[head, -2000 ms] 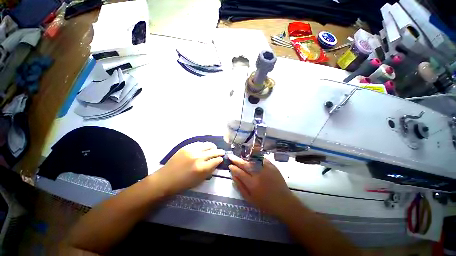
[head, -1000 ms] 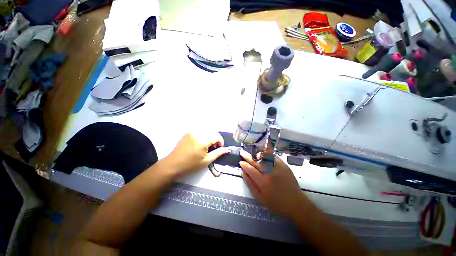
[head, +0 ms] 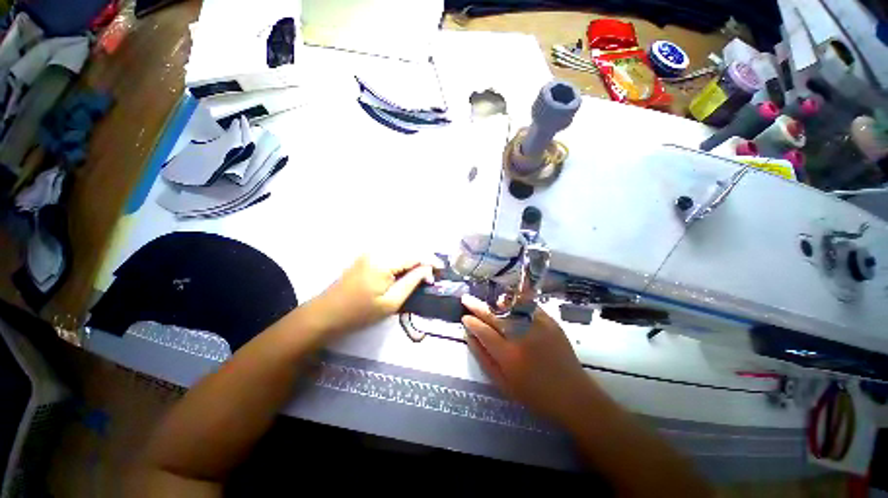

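Note:
A small dark curved panel (head: pixel 435 302) lies at the left end of the sewing machine (head: pixel 623 219), partly under my fingers. My left hand (head: pixel 368 292) grips its left part between thumb and fingers. My right hand (head: pixel 506 340) presses on its right part with the fingertips, close to the presser foot area; the needle is hidden by fingers and metal parts. A larger black arc panel (head: pixel 200 282) with a tiny pale mark lies flat left of my left forearm.
A stack of grey-white curved pieces (head: pixel 226 173) lies at the left, with thin strips (head: pixel 401 109) behind. Scissors (head: pixel 831 423) lie at the right. Thread cones (head: pixel 779 134) and a red-yellow packet (head: pixel 628 68) are at the back. Cloth (head: pixel 44 73) heaps at the far left.
The dark panel was a wide arc left of the foot; now its visible part is small and turned between my hands. My left hand has shifted and regripped it. The camera view has moved slightly.

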